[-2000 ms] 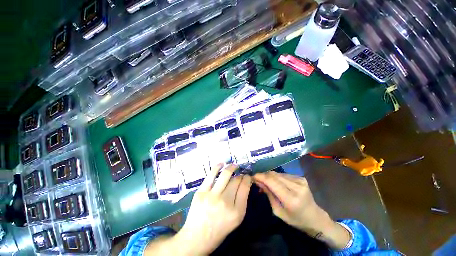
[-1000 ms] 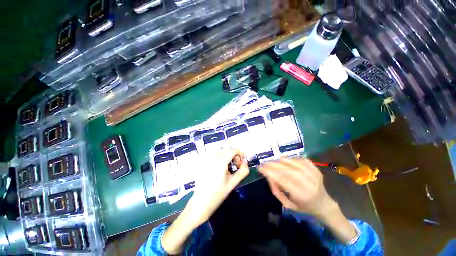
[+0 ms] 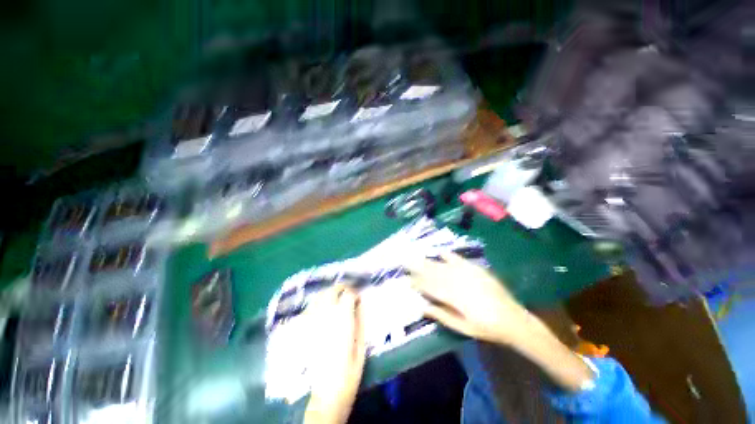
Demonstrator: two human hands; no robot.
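The view is blurred. A fanned stack of white sheets with dark-edged lens windows (image 3: 290, 344) lies on the green mat in front of me. My left hand (image 3: 338, 352) is over the left-middle part of the stack, with its fingers pointing up. My right hand (image 3: 464, 300) is over the right part of the stack, with its fingers towards the left. I cannot tell whether either hand holds anything. A closed dark flip phone (image 3: 213, 306) lies on the mat left of the stack.
Phone-filled clear trays (image 3: 79, 310) stand at left, more trays (image 3: 331, 137) behind a wooden board (image 3: 356, 203). Dark pieces (image 3: 410, 204), a red bar (image 3: 483, 204), a white wipe (image 3: 531, 207) and a blurred tray pile (image 3: 654, 157) are at right. An orange gun handle (image 3: 589, 348) shows beside my right sleeve.
The camera view has shifted and blurred, so the bench sits lower. My hands have moved apart from their close position by the stack's near edge and are now over the sheets.
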